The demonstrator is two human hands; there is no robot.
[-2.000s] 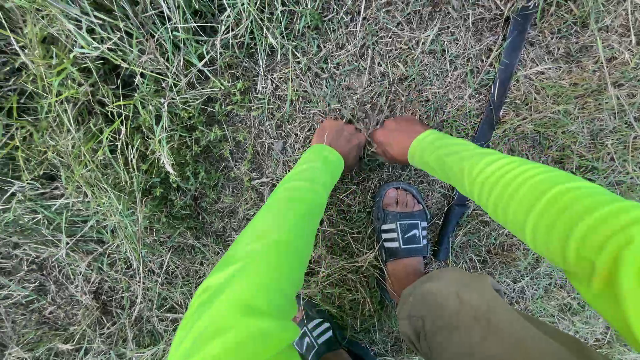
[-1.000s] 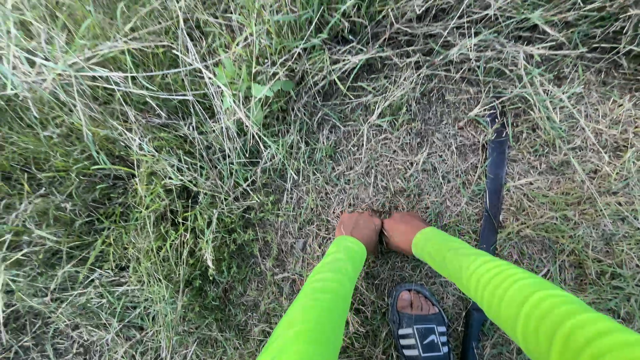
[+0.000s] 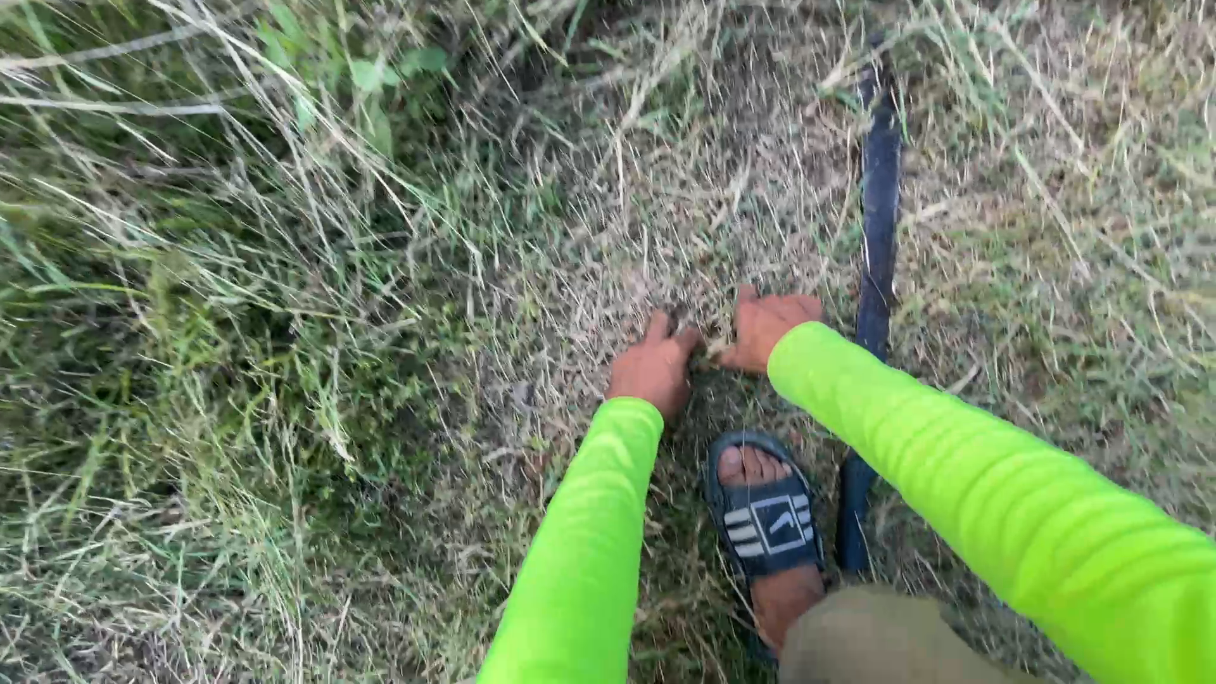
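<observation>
Low over dry, matted grass (image 3: 608, 256) are both my hands, side by side, in bright yellow-green sleeves. My left hand (image 3: 657, 366) has its thumb and forefinger apart, and I see nothing held in it. A small gap separates it from my right hand (image 3: 768, 328), whose forefinger points forward. A pale bit of dry grass shows by the right thumb; whether the fingers hold it is unclear. Just right of the right hand, a flat black hose or strip (image 3: 879, 218) runs along the ground and passes under my right forearm.
My foot in a dark slide sandal (image 3: 768, 518) with white stripes stands below the hands, beside the black strip. Taller green grass (image 3: 190, 313) grows thickly on the left. A broad-leaved weed (image 3: 375, 76) stands at the top left.
My hands, close together with fingers curled in both earlier frames, have moved apart, and their fingers have opened out. The view has shifted.
</observation>
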